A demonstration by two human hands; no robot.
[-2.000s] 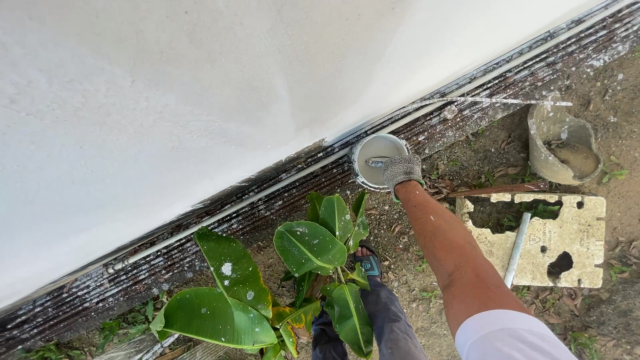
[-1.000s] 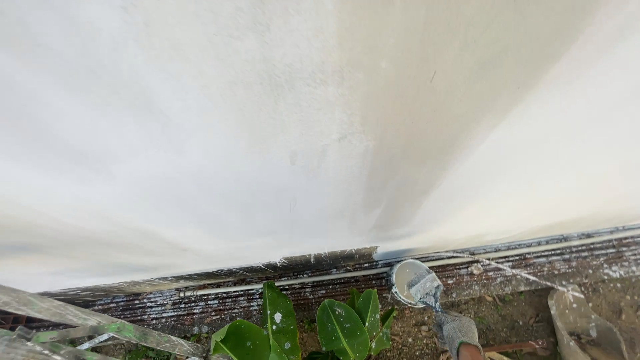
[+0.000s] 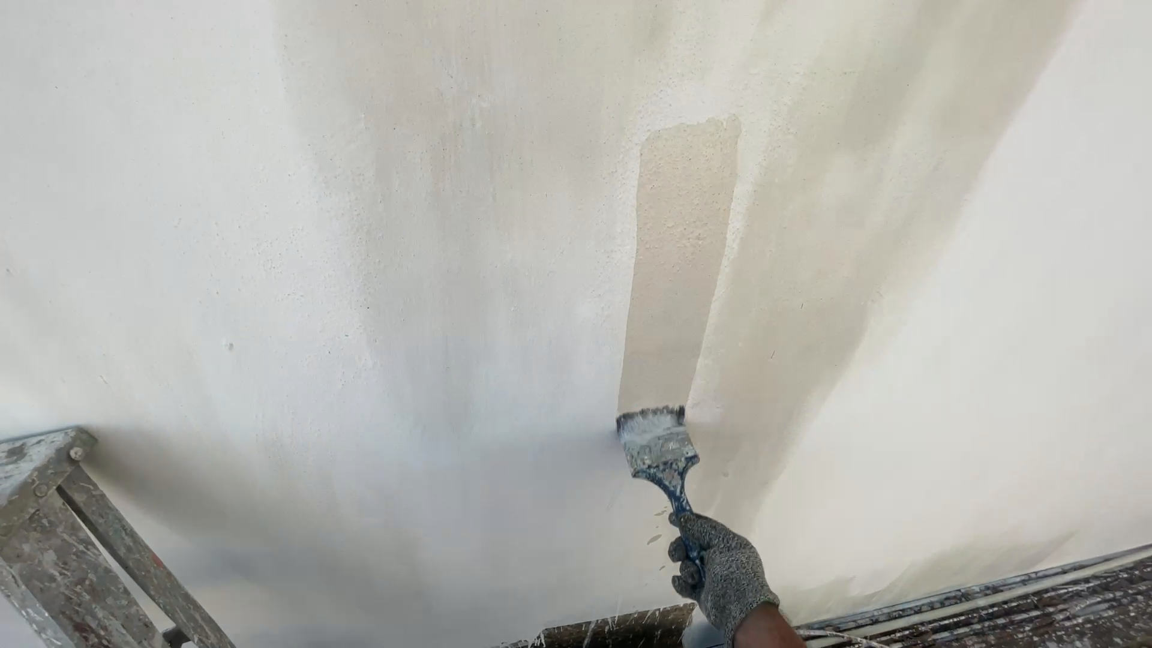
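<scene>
My right hand, in a grey knitted glove, grips the blue handle of a paintbrush low in the view. White paint coats the bristles and ferrule, and the dark bristle tips touch the wall. From those tips a wet, beige-looking strip of paint runs up the wall, with fairly straight sides and an uneven top edge. Around it the wall is off-white with broad shaded bands. My left hand is out of view.
A paint-spattered metal stepladder stands at the lower left, close to the wall. At the lower right a pale pipe runs along the wall's base beside dark, paint-splashed ridged material.
My right hand has moved from the white paint bucket to the wall, with the brush in it. A wet strip now shows on the wall. The view has swung up, leaving bucket and plant out.
</scene>
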